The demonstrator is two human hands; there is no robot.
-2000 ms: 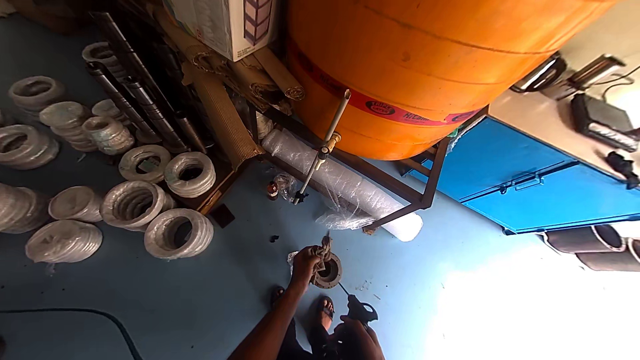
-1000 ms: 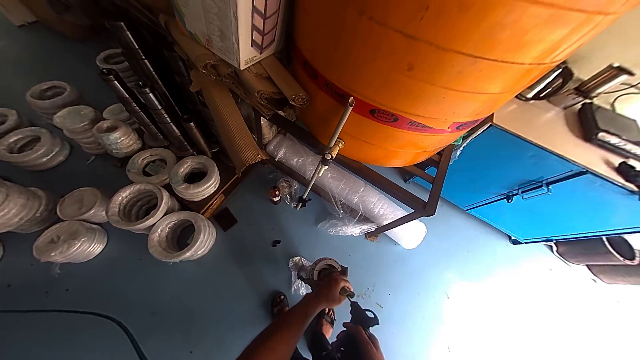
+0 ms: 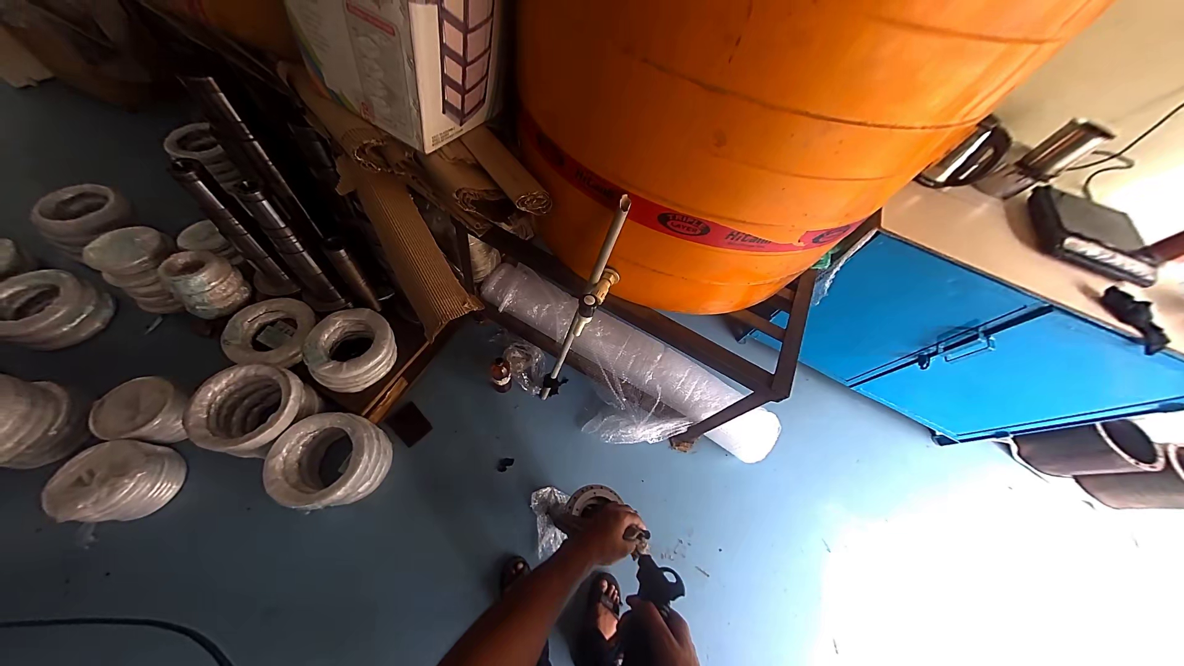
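Low in the view, my left hand [image 3: 609, 535] is closed around a small metal part [image 3: 638, 536] whose end shows past the fingers. My right hand [image 3: 661, 629] grips a black pistol-shaped tool [image 3: 659, 583], its tip at that metal part. Just beyond my left hand lies a round flange-like ring [image 3: 592, 498] on the blue floor, partly hidden by the hand. Clear plastic wrap [image 3: 548, 518] lies at its left side. My sandalled feet are below, beside my forearms.
An orange water tank [image 3: 740, 157] stands on a dark metal frame [image 3: 786, 351] with a wrapped roll [image 3: 647, 370] beneath. Wrapped rings [image 3: 328, 461] are stacked at left beside dark tubes [image 3: 268, 222]. A small bottle [image 3: 500, 375] stands near the frame; a blue cabinet [image 3: 925, 342] is at right.
My left hand has moved down and right, closer to the black tool in my right hand. Two seconds ago it held something above the ring, farther from the tool.
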